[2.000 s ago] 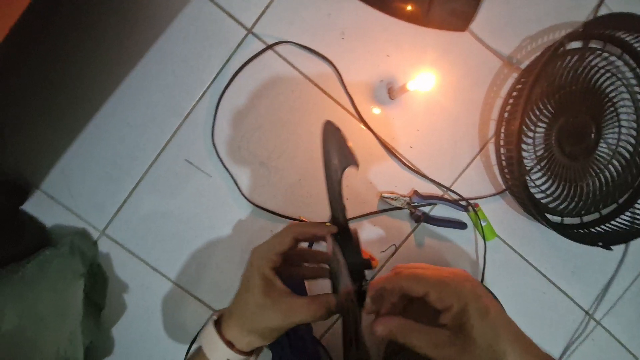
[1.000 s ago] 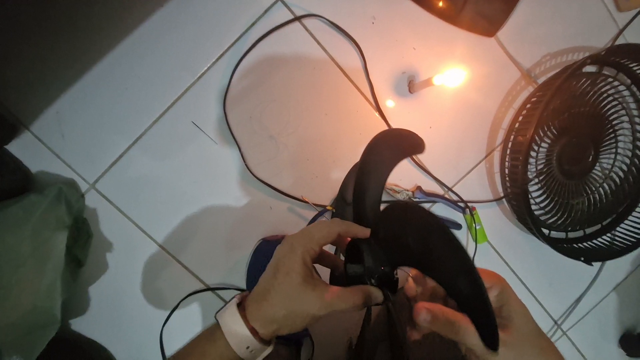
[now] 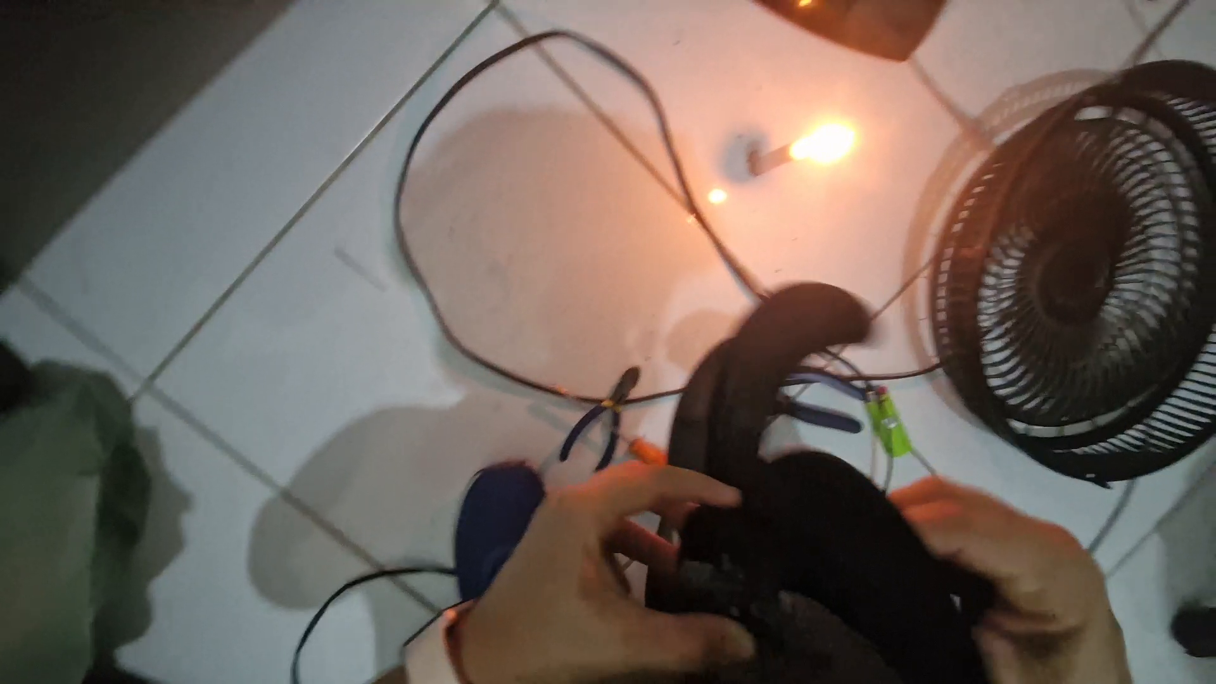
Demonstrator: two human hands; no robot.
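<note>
A black plastic fan blade [image 3: 836, 532] with curved vanes fills the lower middle of the view, dark and partly blurred. My left hand [image 3: 608, 579] grips it near its hub, thumb and fingers on either side. On its right side my right hand [image 3: 1016, 570] holds it too, with the fingertips hidden behind the vanes. Behind the vanes lie blue-handled pliers [image 3: 822, 418], partly covered, beside a bright green piece [image 3: 888, 423] at the cord. Diagonal cutters [image 3: 613, 418] with dark blue handles and an orange-handled tool [image 3: 648, 451] lie left of the vanes.
A lit candle [image 3: 774, 160] burns on the white tiled floor. A black fan grille [image 3: 1073, 275] lies at right. A black cord [image 3: 404, 209] loops across the tiles. A dark blue object [image 3: 494, 522] is beside my left wrist; green fabric [image 3: 57, 503] shows at left.
The fan blade, edge-on two seconds ago, now shows its broad vanes. Both hands have stayed on it. The cutters have come into sight left of it.
</note>
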